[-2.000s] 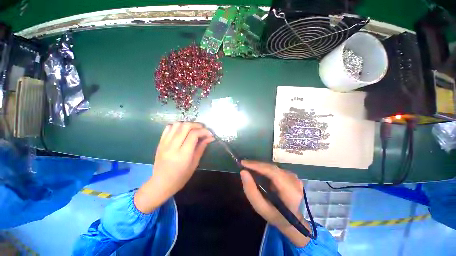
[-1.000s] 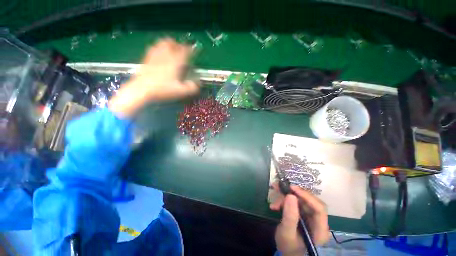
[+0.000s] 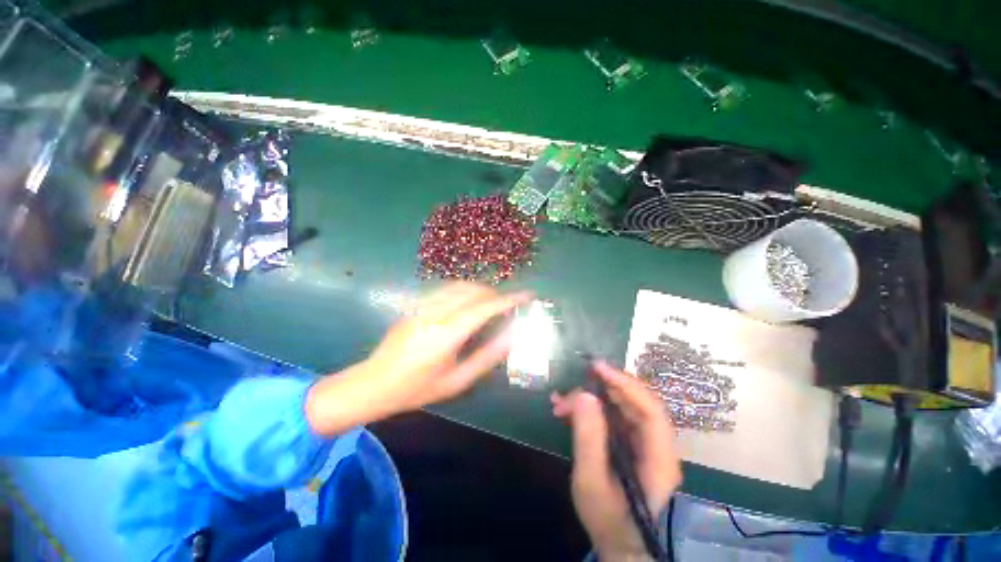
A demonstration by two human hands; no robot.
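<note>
A circuit board (image 3: 532, 343), washed out white by glare, lies on the green bench top between my hands. My left hand (image 3: 423, 351) reaches over from the left, its fingers stretched out at the board's left edge; whether they touch or hold it cannot be told. My right hand (image 3: 626, 439) holds a black soldering iron (image 3: 628, 467) like a pen, its tip pointing up and left toward the board's right side. A pile of dark red components (image 3: 474, 236) lies behind my left hand. Small dark metallic parts (image 3: 686, 384) lie spread on a pale sheet (image 3: 768, 406) at the right.
Green boards (image 3: 571, 184) lie at the back beside a black fan (image 3: 708, 198). A white tub (image 3: 790, 269) of silvery pieces stands by the soldering station (image 3: 884, 318). A silvery bag (image 3: 252, 209) lies left. A conveyor (image 3: 439, 82) carrying boards runs behind the bench.
My left hand has come back from the bench's far edge to the board. My right hand with the iron has moved left, off the pale sheet. The white-glaring board shows at bench centre again.
</note>
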